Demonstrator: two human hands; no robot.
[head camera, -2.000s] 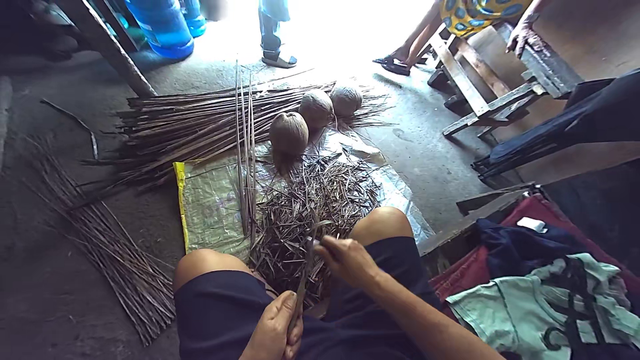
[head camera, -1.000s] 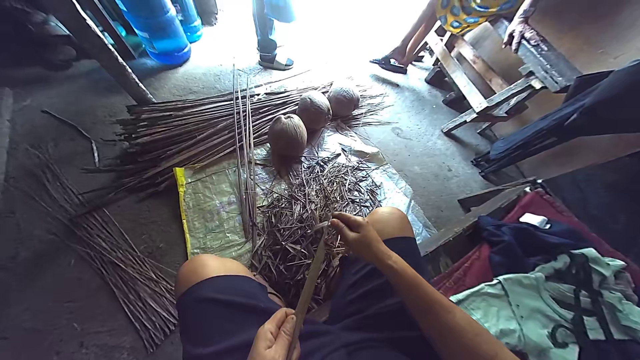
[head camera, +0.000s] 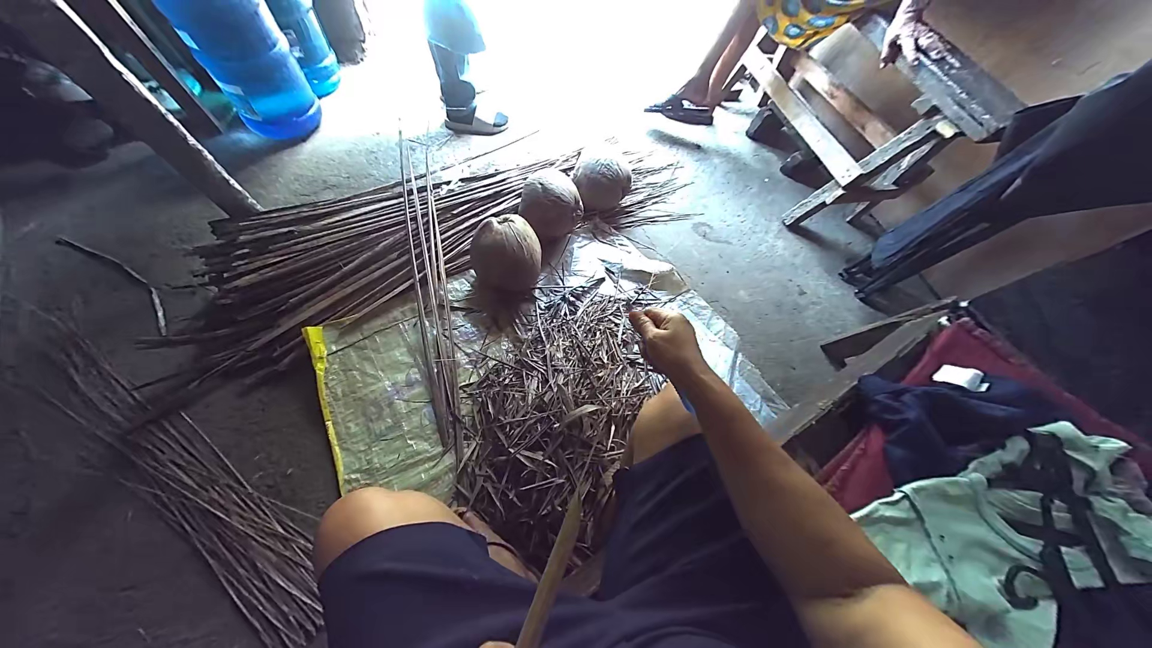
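Note:
A tapering strip (head camera: 553, 571), perhaps a blade or a palm leaf strip, rises from my left hand (head camera: 498, 644), which shows only as a sliver at the bottom edge. My right hand (head camera: 664, 340) is raised over the right side of the shavings, fingers curled and pinched; whether something thin is between them cannot be told. Below lies a heap of dry leaf shavings (head camera: 549, 405) on a woven plastic sack (head camera: 373, 405) with a yellow edge. Several thin ribs (head camera: 432, 315) lie across the sack's left part. Husked coconuts (head camera: 506, 254) rest beyond the heap.
A large bundle of leaf ribs (head camera: 315, 270) lies behind the sack, a thinner bundle (head camera: 216, 522) at left. Clothes (head camera: 972, 540) fill a container at right. Near a wooden bench (head camera: 828, 135) are another person's feet (head camera: 688, 108); someone else's foot (head camera: 475, 122) stands further left. Blue water bottles (head camera: 261, 81) stand at back left.
My right hand has moved away from the strip to the right and forward. My left hand has dropped almost out of view with the strip.

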